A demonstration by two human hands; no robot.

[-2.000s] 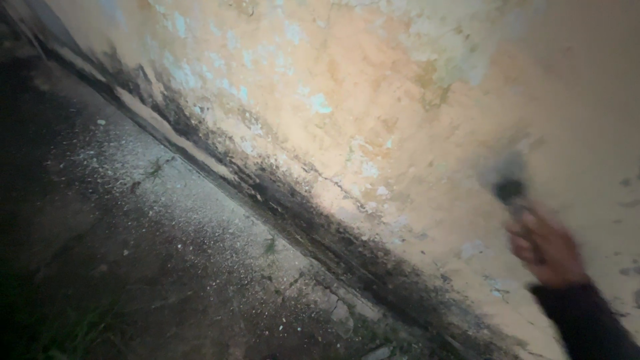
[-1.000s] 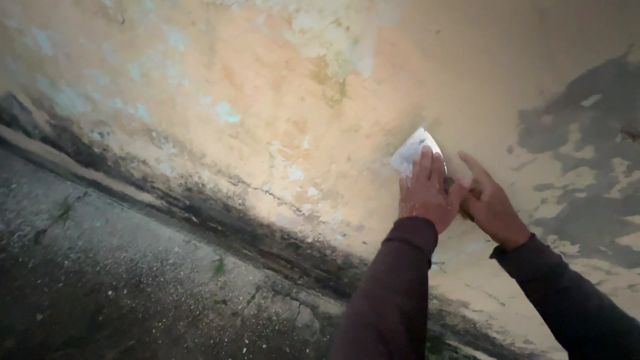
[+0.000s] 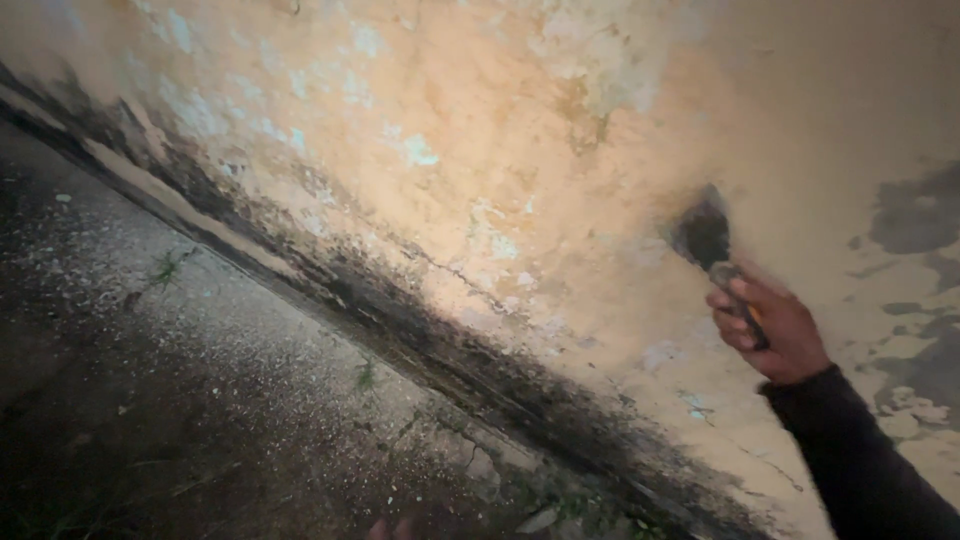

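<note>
My right hand (image 3: 776, 322), in a dark sleeve, is closed around the handle of a putty knife or scraper (image 3: 705, 229). The tool's wide dark blade points up and left and is blurred against the peach-coloured wall (image 3: 465, 150); whether its edge touches the plaster cannot be told. Flaked paint patches and cracks mark the wall left of the blade. A blurred, skin-coloured shape shows at the bottom edge, too faint to tell whether it is part of my left hand.
Black, mouldy staining (image 3: 420, 322) runs diagonally along the wall's foot. Below it lies cracked concrete ground (image 3: 292, 382) strewn with pale chips, with small grass tufts (image 3: 365, 375). Grey patches (image 3: 919, 217) mark the wall at the far right.
One second ago both hands were together at the blade; now only my right hand is at the tool, and my left hand has left it. The blade shows dark instead of bright.
</note>
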